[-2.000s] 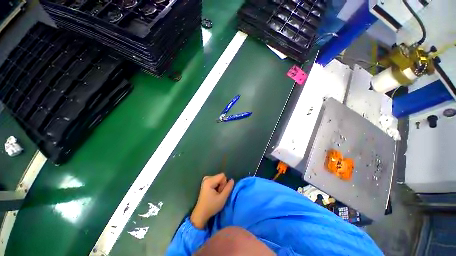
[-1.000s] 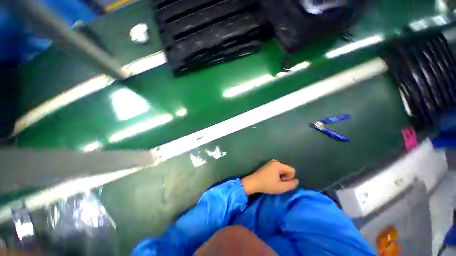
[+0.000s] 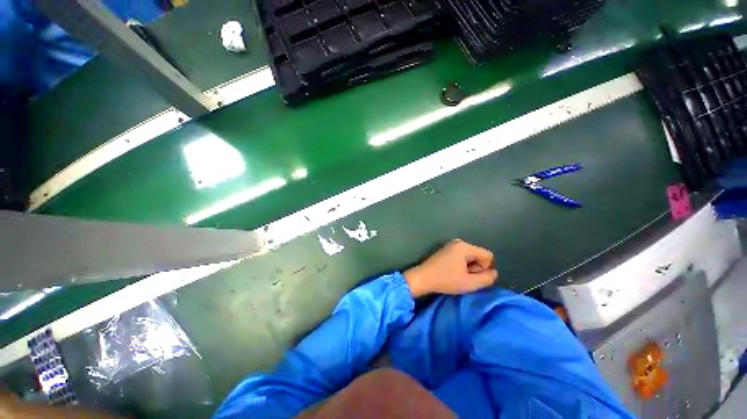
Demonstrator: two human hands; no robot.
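My left hand (image 3: pixel 460 268) is bare, with curled fingers, beside the blue sleeves at lower centre. Nothing shows in it. My right hand is not in view; the right sleeve (image 3: pixel 524 335) folds in from lower right, its end hidden. Blue-handled side cutters (image 3: pixel 559 196) lie with handles apart on the green bench, up and right of my left hand. An orange fixture (image 3: pixel 647 370) sits on the grey plate (image 3: pixel 692 327) at lower right. No part can be made out in it.
Black trays (image 3: pixel 352 41) stand across the white rail (image 3: pixel 393 186), with more (image 3: pixel 704 106) at upper right. A dark round part (image 3: pixel 451 94) lies on the green surface. White scraps (image 3: pixel 359 232), clear plastic (image 3: pixel 143 340), a grey post (image 3: pixel 123 250) and a pink block (image 3: pixel 678 201) also show.
The view has turned left, so the press head has left the picture and the clear plastic has come in. My left hand stays curled by the sleeves.
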